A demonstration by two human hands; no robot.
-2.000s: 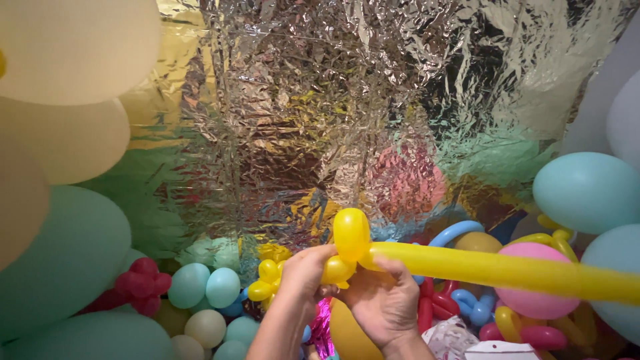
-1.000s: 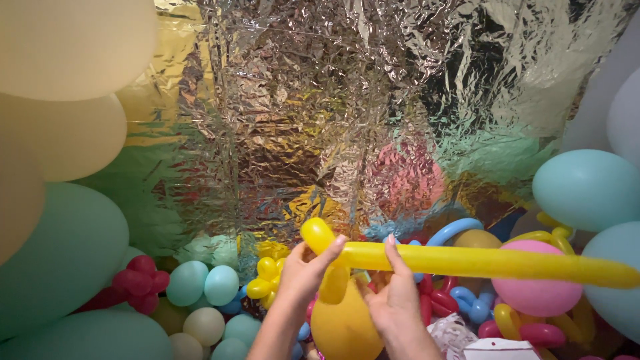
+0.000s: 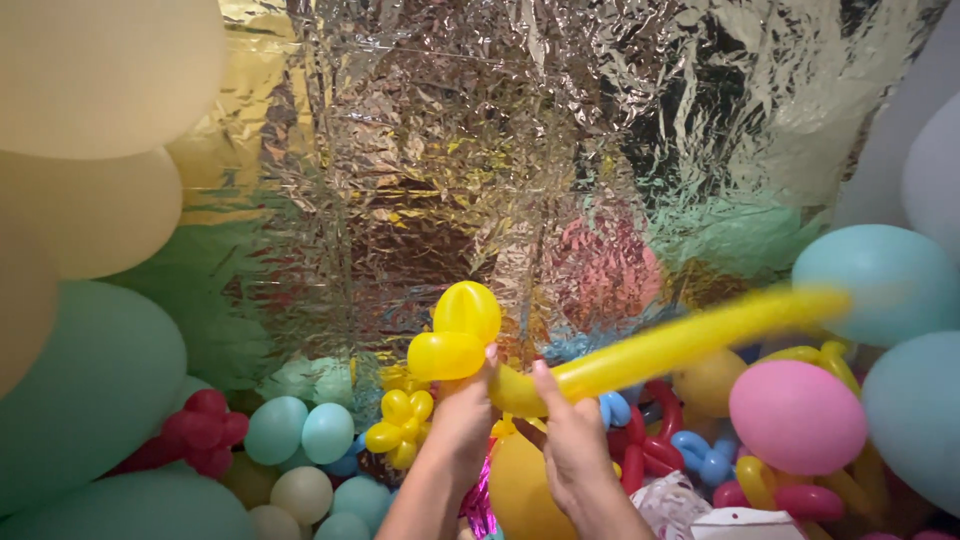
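Observation:
A long yellow modelling balloon (image 3: 675,349) spans both hands, its long free part slanting up to the right and blurred at the tip. My left hand (image 3: 463,401) grips it just below a cluster of short yellow bubbles (image 3: 457,334) at its left end. Against the tube's near end, my right hand (image 3: 574,435) has its thumb or a finger raised over the yellow balloon, the other fingers curled beneath. Both hands are seen from behind, so part of each grip is hidden.
Large cream (image 3: 105,75) and teal balloons (image 3: 82,382) crowd the left. Crinkled metallic foil (image 3: 450,165) hangs behind. Around the hands lie a yellow balloon flower (image 3: 401,427), a pink balloon (image 3: 797,418), blue balloons (image 3: 874,277) and white paper (image 3: 742,525).
The long part of the yellow balloon has swung from nearly level to slanting up rightward. The bubble cluster now stands upright above my left hand.

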